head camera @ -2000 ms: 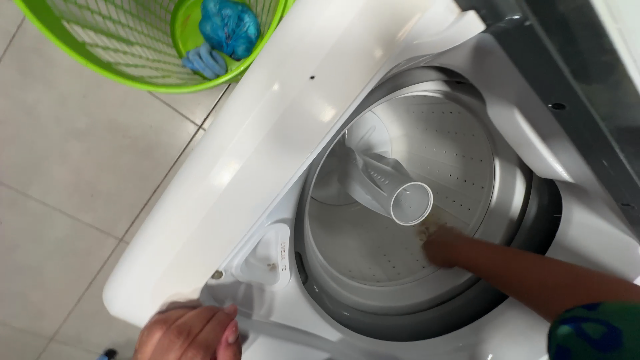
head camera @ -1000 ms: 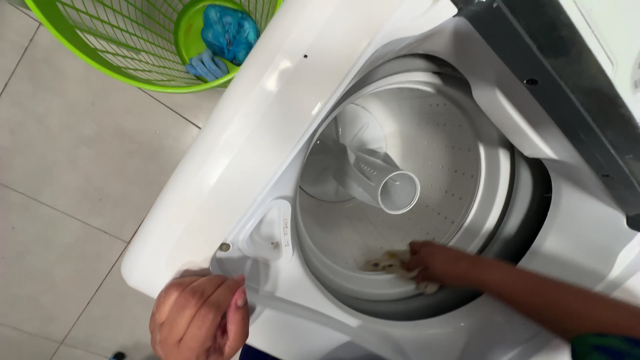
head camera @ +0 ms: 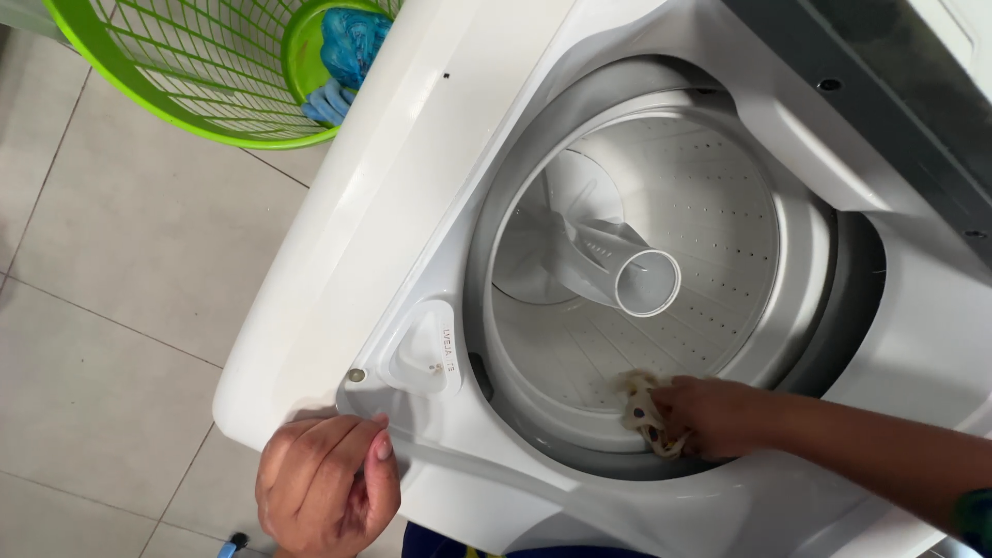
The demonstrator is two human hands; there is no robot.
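Note:
My right hand (head camera: 709, 415) grips a pale patterned cloth (head camera: 649, 418) against the near rim of the drum in a white top-loading washing machine (head camera: 372, 232). A pale agitator (head camera: 649, 283) rises from the middle of the perforated drum (head camera: 697, 209), beyond the cloth. My left hand (head camera: 329, 480) rests at the near left corner of the machine's top, its fingers curled; whether anything lies within them cannot be seen. Close above it is the detergent compartment (head camera: 422, 349), which has small specks in it.
A green plastic laundry basket (head camera: 155, 97) stands on the tiled floor (head camera: 155, 232) at upper left, with a blue plastic bag (head camera: 353, 46) and a light blue glove (head camera: 329, 101) inside. The raised lid with a dark edge (head camera: 876, 93) is at upper right.
My right hand was lower in the drum two seconds ago; it has come up to the near rim with the cloth. My left hand stays near the same corner.

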